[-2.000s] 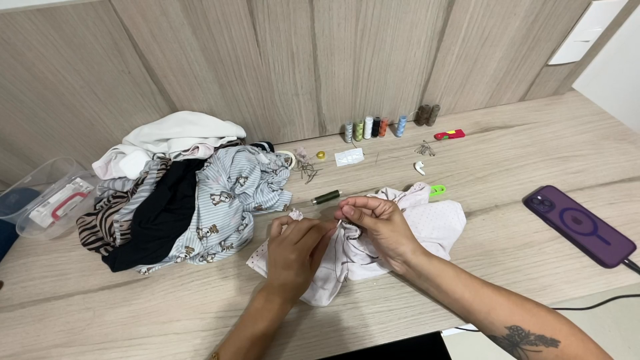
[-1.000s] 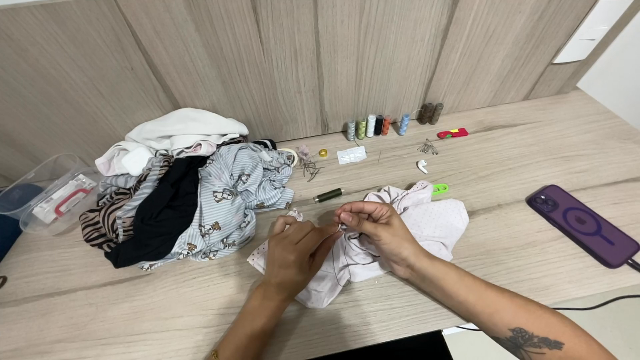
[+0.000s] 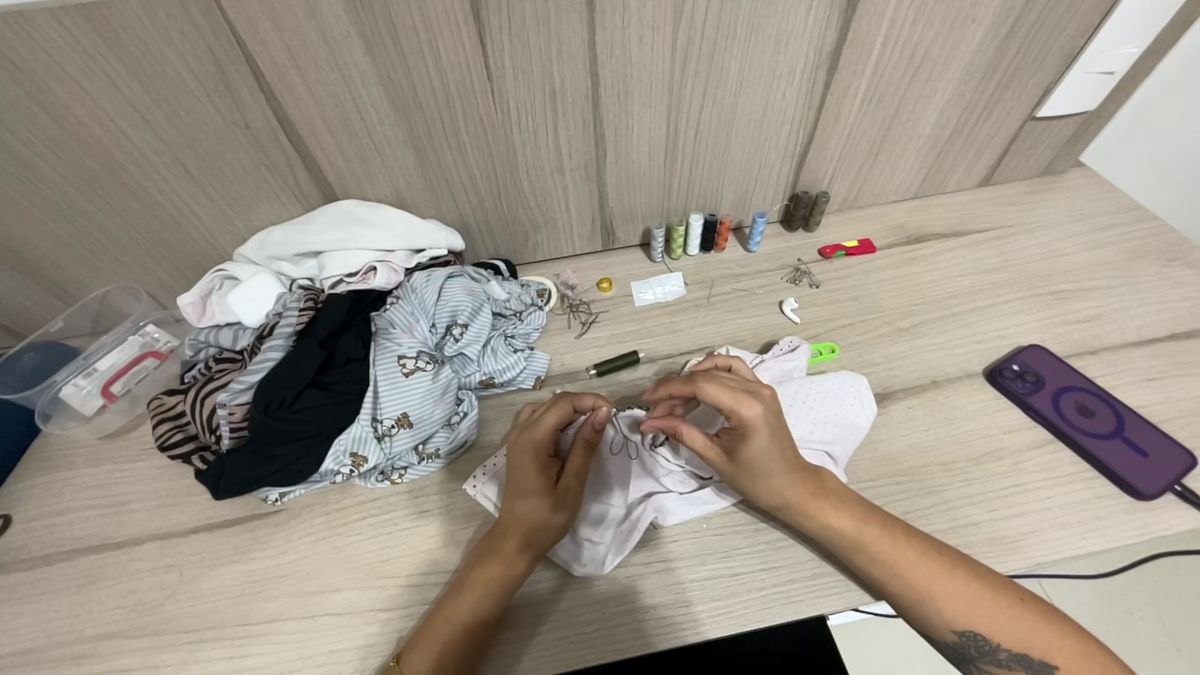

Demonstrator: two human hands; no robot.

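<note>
A pale pink dotted cloth garment (image 3: pixel 816 412) lies bunched on the wooden table under both hands. My left hand (image 3: pixel 553 459) pinches its gathered edge between thumb and index finger. My right hand (image 3: pixel 731 422) is at the same edge, thumb and fingertips close together; whether they hold a needle, thread or cloth is too small to tell. Dark thread (image 3: pixel 623 441) loops over the cloth between the hands. Just behind them lies a dark green thread spool (image 3: pixel 615 364). A bright green plastic clip (image 3: pixel 823 352) is by the garment's back edge.
At left are piled clothes (image 3: pixel 319 394) and a clear plastic box (image 3: pixel 61 412). Several thread spools (image 3: pixel 694 232) stand along the back panel, near safety pins (image 3: pixel 802 274), a white earbud (image 3: pixel 790 309) and a red item (image 3: pixel 847 247). A purple-cased phone (image 3: pixel 1092 420) lies at right.
My hands have moved apart from their close position over the cloth, and the dark thread loop now shows between them.
</note>
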